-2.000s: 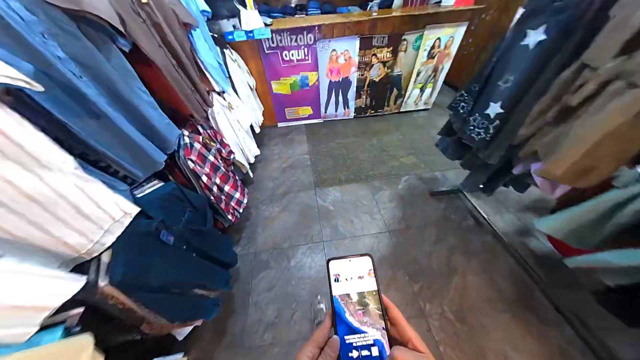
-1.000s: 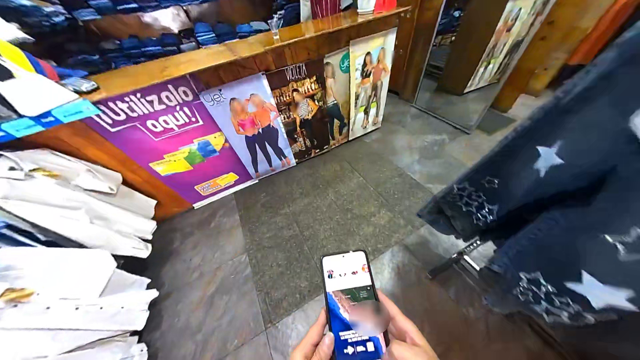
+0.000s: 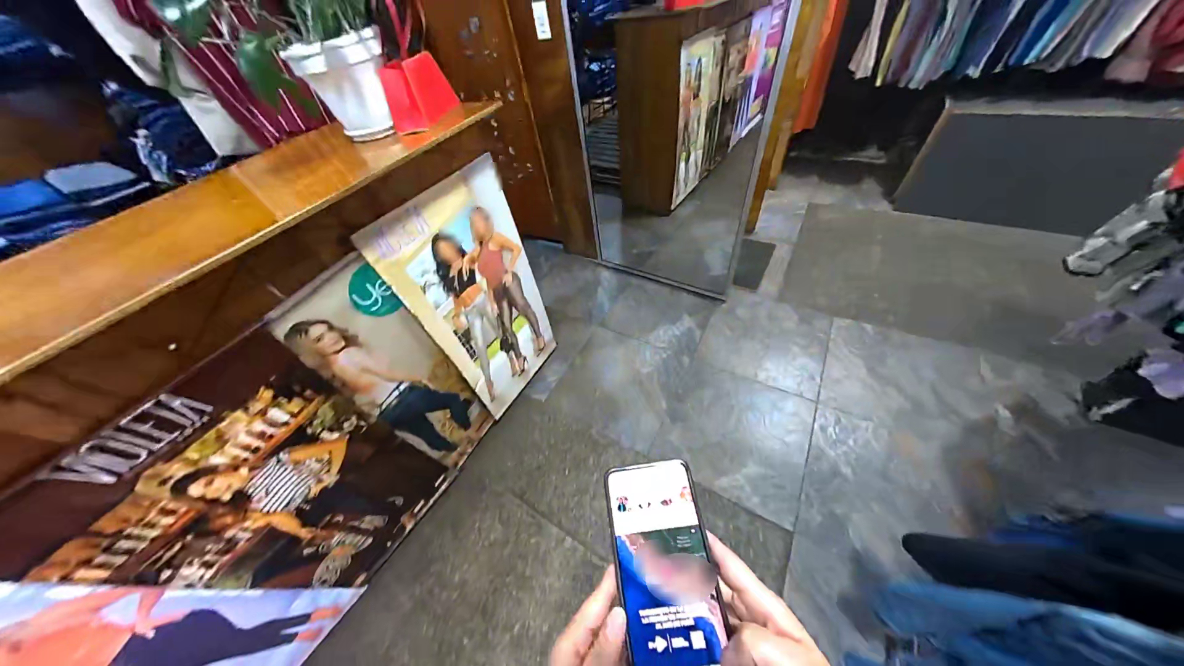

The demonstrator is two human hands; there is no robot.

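Observation:
A lit smartphone (image 3: pixel 661 564) is held upright at the bottom middle of the view, its screen facing me. My left hand (image 3: pixel 592 624) grips its left edge, with the thumb along the side. Around the right edge and lower corner is my right hand (image 3: pixel 763 610), its thumb low by the screen. The phone's bottom end runs out of the frame, and both wrists are hidden below it. Beneath the phone lies the grey tiled floor.
At left runs a wooden counter (image 3: pixel 231 208) with posters (image 3: pixel 388 370) on its front, a potted plant (image 3: pixel 347 83) and a red bag (image 3: pixel 418 91) on top. A mirror (image 3: pixel 675 157) stands beyond. Hanging clothes (image 3: pixel 1017 37) are at upper right, jeans (image 3: pixel 1027 592) at lower right.
The view has moved forward past the racks and turned right, bringing the counter's end and mirror nearer. Both hands keep hold of the phone.

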